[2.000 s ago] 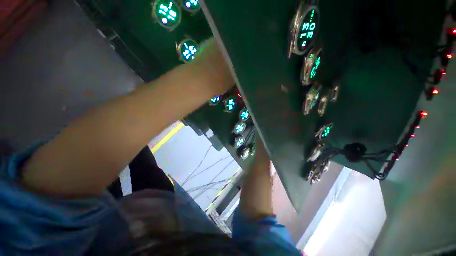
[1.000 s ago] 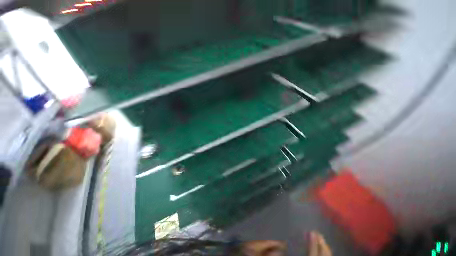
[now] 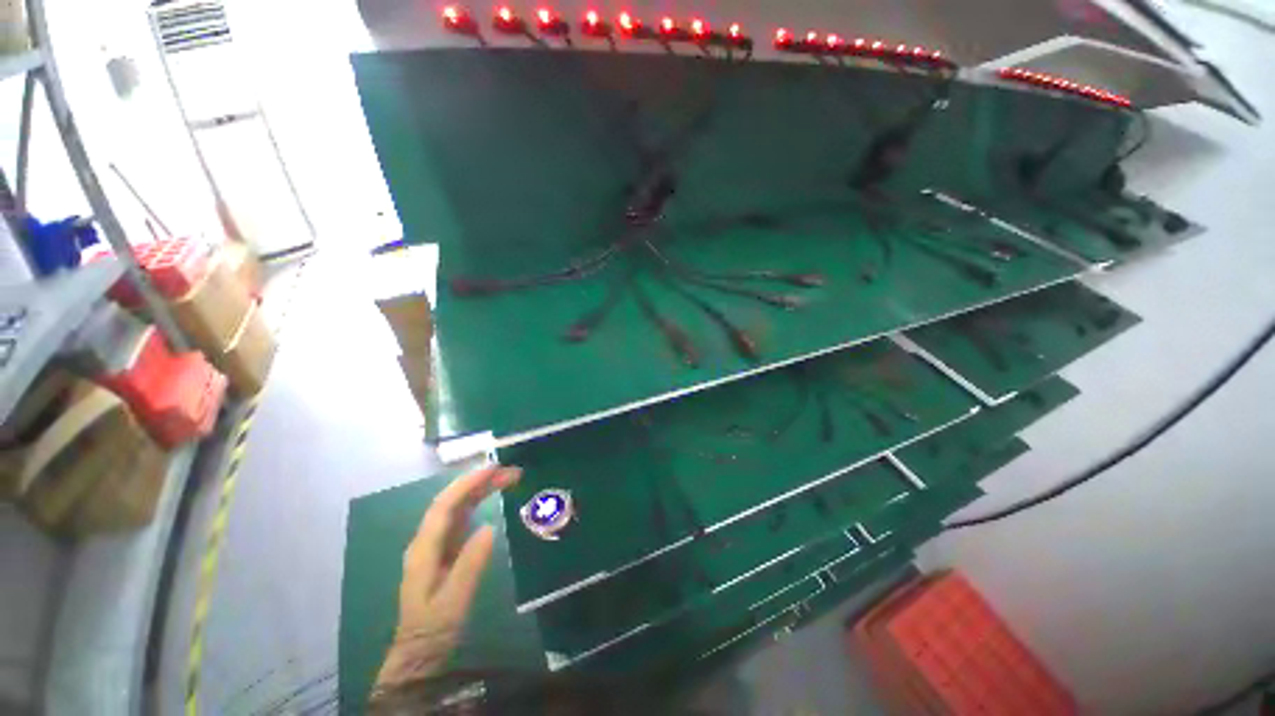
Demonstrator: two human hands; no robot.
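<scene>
A small round display unit (image 3: 547,513) with a pale metallic rim and a lit blue-white face lies near the left end of a green rack shelf (image 3: 615,497). My left hand (image 3: 445,567) is just left of it, at the shelf's end, fingers apart and empty, not touching it. The upper shelf (image 3: 531,357) holds a multi-head power lead (image 3: 646,210) whose dark cables fan out over the green mat. My right hand is not in view.
Red indicator lights (image 3: 629,25) line the rack's upper edge. More green shelves step down to the right. Red crates (image 3: 965,650) stand at lower right. At left are grey shelving with cardboard cartons (image 3: 98,469), red trays (image 3: 168,385) and a yellow-black floor line (image 3: 224,518).
The view has swung from lit units on a rack to this rack end and steadied. My left hand now shows beside the shelf. The hand at the bottom edge one second ago is gone.
</scene>
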